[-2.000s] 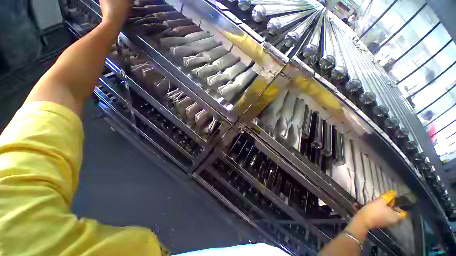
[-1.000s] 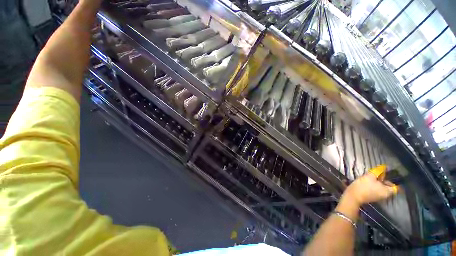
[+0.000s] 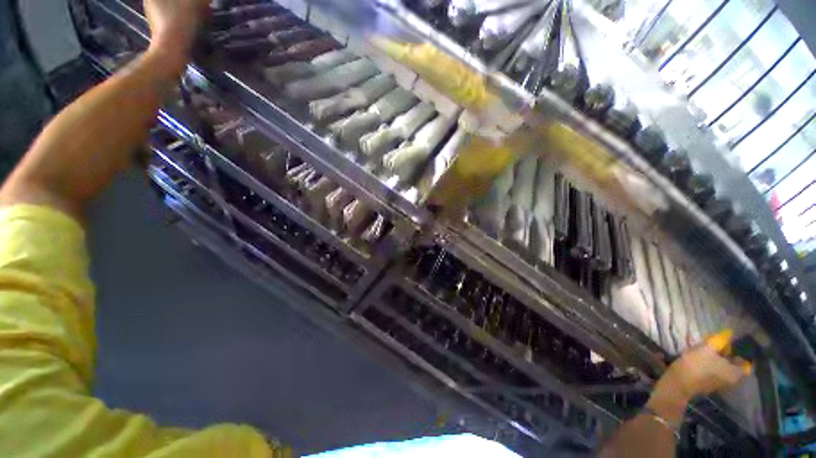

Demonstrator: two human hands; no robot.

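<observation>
A wide shiny metal rack trolley runs diagonally across the view. Grey-green pieces lie side by side in its upper tier, with dark pieces and pale pieces farther right. My left hand is at the rack's upper left end, cut off by the top edge; its fingers are hidden. My right hand is at the rack's right end with yellow-orange covers on its fingertips. Its fingers are bent around a dark part of the frame at that end.
Rod-like grey shapes with dark ends line the rack's far top side. Lower tiers hold brownish and dark pieces. The dark-grey floor shows below the rack. Bright barred windows are at the upper right.
The rack has shifted slightly right in the view, and my right hand sits farther right and lower. Both hands stay at the rack's ends. The picture is more blurred.
</observation>
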